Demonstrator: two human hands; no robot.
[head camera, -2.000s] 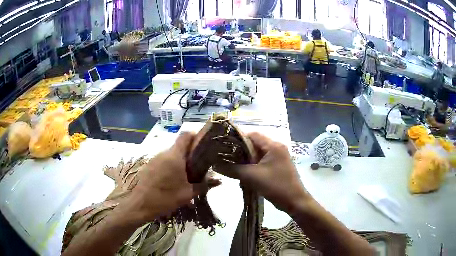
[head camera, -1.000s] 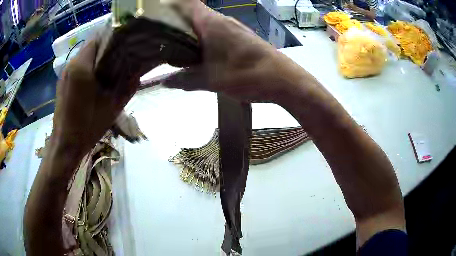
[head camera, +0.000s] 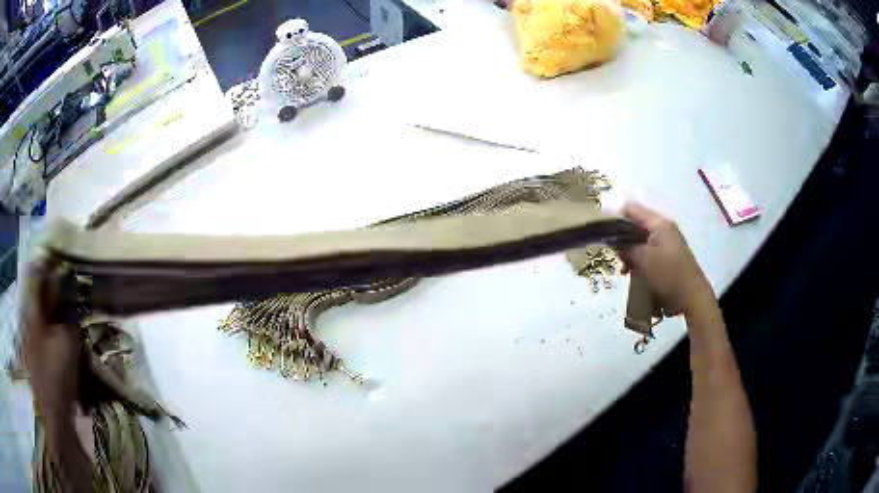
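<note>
A long bundle of tan bag straps is stretched level across the view above the table. My right hand is shut on its right end; a short strap end with a small hook hangs below that hand. My left hand is at the bundle's left end, dark and blurred near the left edge, gripping it. Behind and below the bundle, a row of stacked straps lies on the table, with gold snap hooks at its near left end and more hooks at its right end.
Loose straps lie in a heap at lower left. A desk fan, a bag of orange-yellow pieces and a white-red card stand or lie on the white table. Another strap length lies at upper left. The table edge curves along the right.
The view has turned down and right. My hands, earlier close together around the folded bundle, are now far apart, with the straps drawn out lengthwise between them.
</note>
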